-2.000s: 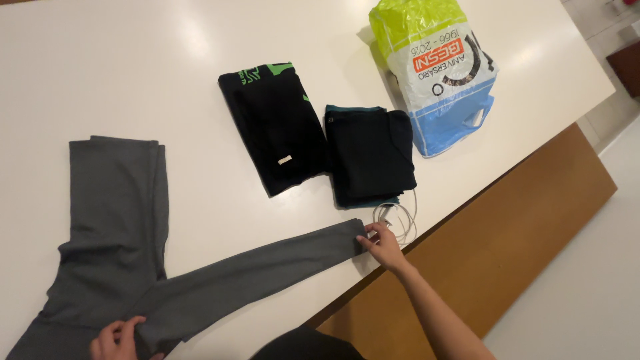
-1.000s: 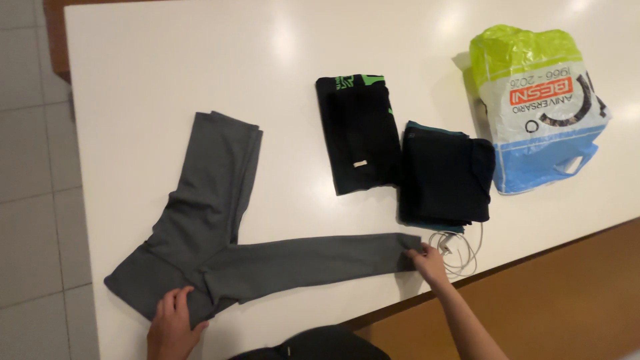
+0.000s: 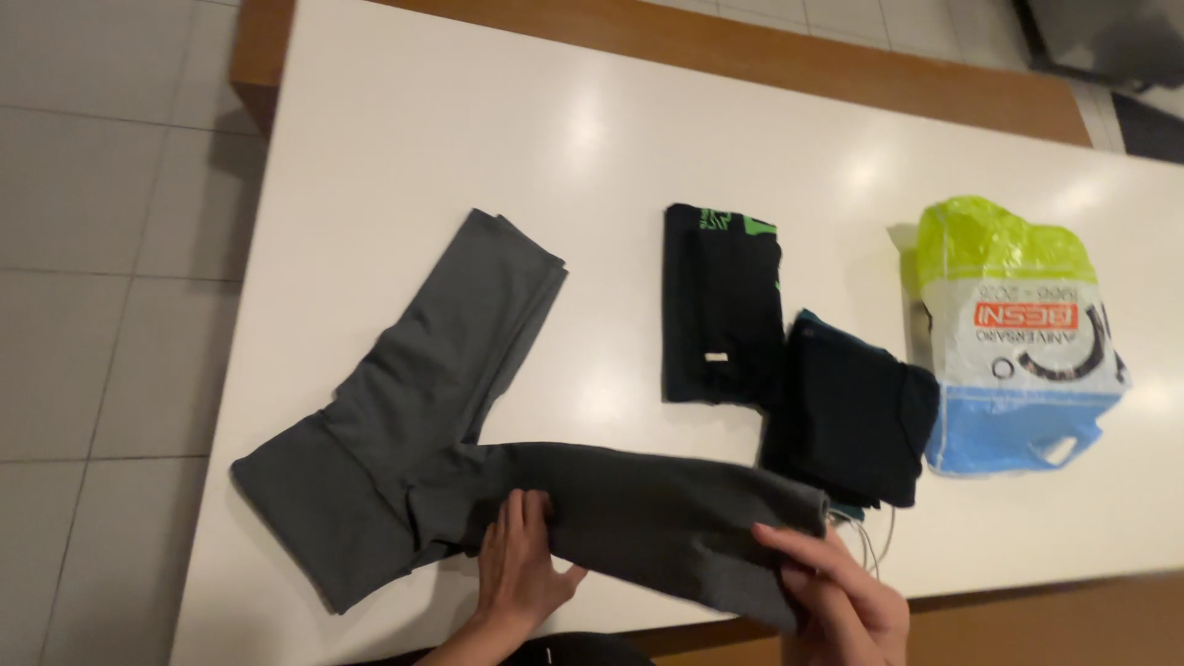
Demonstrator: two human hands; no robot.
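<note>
Dark grey leggings [image 3: 407,342] lie on the white table, one leg pointing up and away, the other stretched to the right. My right hand [image 3: 837,587] grips the hem end of the right-hand leg and holds it raised off the table. My left hand [image 3: 523,564] rests on the same leg near the crotch, fingers on top of the cloth and thumb at its lower edge; whether it pinches the fabric is unclear. The wide waistband [image 3: 324,509] lies flat at the lower left.
A folded black garment with green print [image 3: 726,305] lies beside a folded dark garment [image 3: 846,416]. A plastic bag [image 3: 1017,342] stands at the right. A white cable [image 3: 869,546] lies partly hidden by the near edge. Wooden benches [image 3: 740,46] run along the table.
My left hand has moved from the waistband area to the leg. My right hand has lifted the hem end, and the leg looks spread wider. The view has shifted.
</note>
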